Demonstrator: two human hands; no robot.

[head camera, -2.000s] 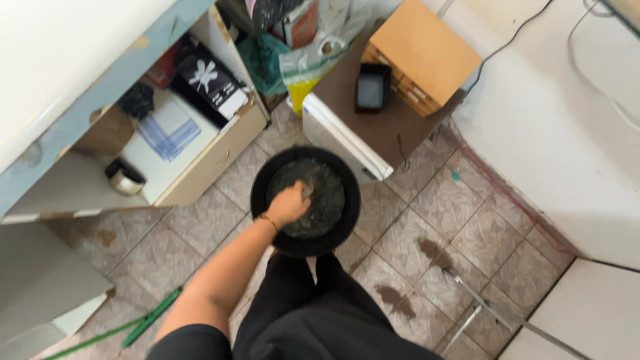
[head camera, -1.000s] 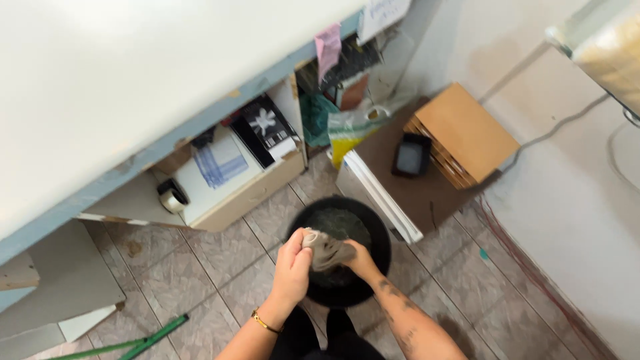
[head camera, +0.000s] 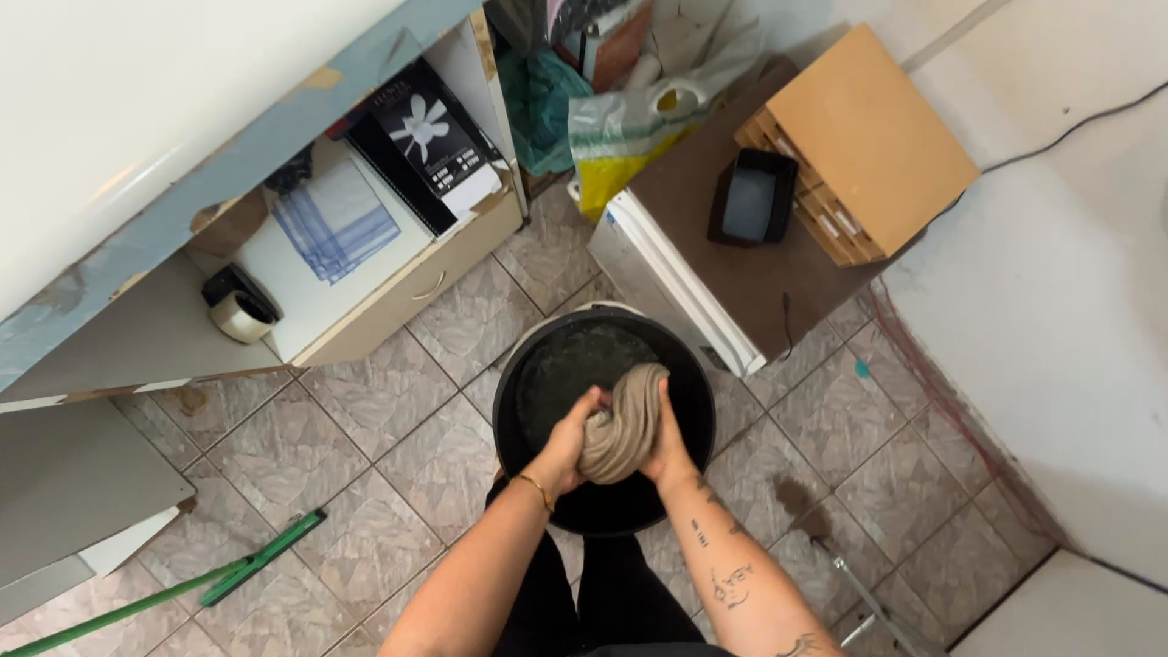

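A wet, twisted grey-brown cloth (head camera: 628, 427) is bunched between both hands, above a round black bucket (head camera: 698, 411) with dark water (head camera: 570, 360) inside. My left hand (head camera: 568, 443) grips the cloth from the left side, its thumb near the top. On the right side, my right hand (head camera: 669, 438) presses against the same cloth, with most of its fingers hidden behind it. The bucket stands in front of my legs, and a pale rim shows behind its far edge.
Left of the bucket lies a green squeegee (head camera: 265, 558) on the tiled floor. An open cabinet (head camera: 401, 301) holds a folded cloth, a box and tape. A small fridge (head camera: 675, 283) stands close at the upper right, and a metal frame (head camera: 867, 593) is at the lower right.
Two seconds ago one hand was down in the bucket and no cloth could be made out. Now both hands hold the cloth above the water, more tightly bunched than a second ago.
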